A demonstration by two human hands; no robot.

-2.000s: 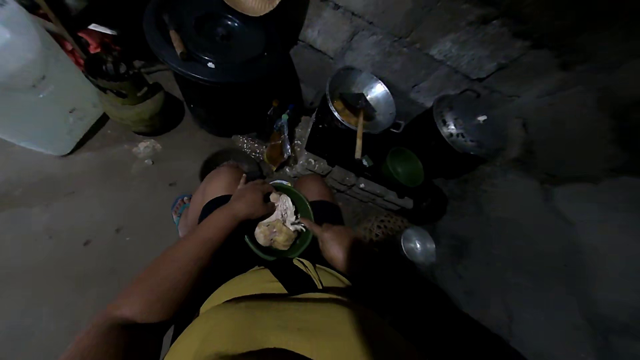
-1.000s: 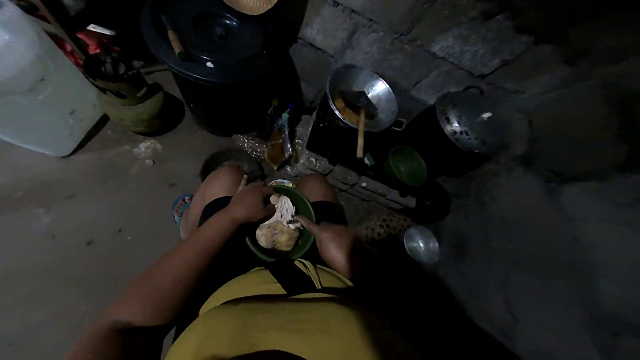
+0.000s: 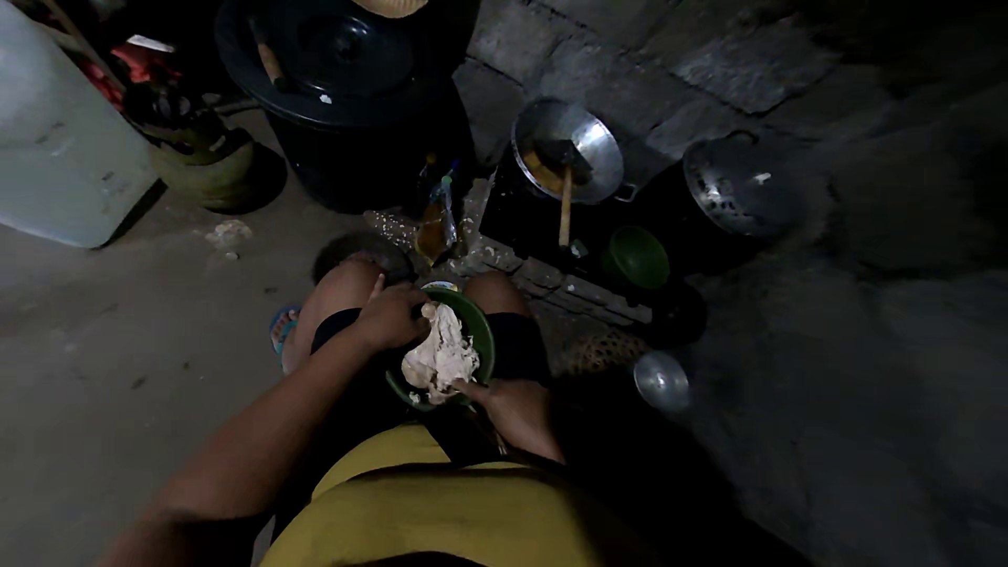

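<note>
A green bowl (image 3: 486, 335) rests on my lap between my thighs, with a pale lump of what looks like cooked chicken meat (image 3: 442, 354) in it. My left hand (image 3: 391, 316) lies over the bowl's upper left side, fingertips at the top end of the meat, near a small round pale piece; its grip is partly hidden. At the lower right, my right hand (image 3: 512, 409) reaches over the rim, one finger extended against the lower edge of the meat. Whether it holds anything is too dark to tell.
Ahead, a metal wok (image 3: 606, 146) with orange-brown food and a wooden-handled spatula (image 3: 566, 209) sits on a dark stove. Around it are a lidded pot (image 3: 732, 189), a green basin (image 3: 639, 257), a metal bowl (image 3: 661, 381), a bottle (image 3: 435, 228) and a large black lidded bin (image 3: 339, 71).
My right hand has moved down from the bowl's right side to its lower right. The meat now shows more of its white, shredded side, where a smoother yellowish part showed before.
</note>
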